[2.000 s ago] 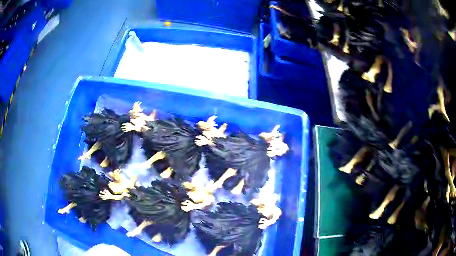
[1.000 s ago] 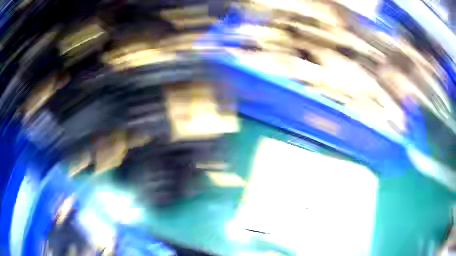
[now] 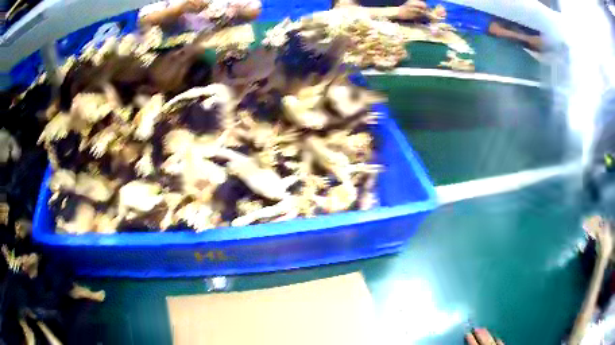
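A blue crate with "HL" letters [image 3: 270, 248] sits on the green bench, heaped with cream limb parts [image 3: 256, 172] mixed with dark pieces. A tan cardboard mat [image 3: 273, 313] lies in front of it, cut off by the bottom edge. At the bottom edge, right of the mat, a few fingertips show, apparently of my right hand [image 3: 482, 337]; the rest is cut off, so what it does is hidden. My left hand is not in view.
Black pieces with cream limbs [image 3: 40, 296] lie at the left edge. Another cream-limbed piece [image 3: 593, 276] is at the right edge. Behind the crate, other people's hands [image 3: 411, 11] are near a cream pile [image 3: 374, 44]. A small white item [image 3: 218, 283] lies before the crate.
The view has swung right from the lined crate of black figures to the bench, and is sharper than one second ago. Fingertips now show at the bottom edge.
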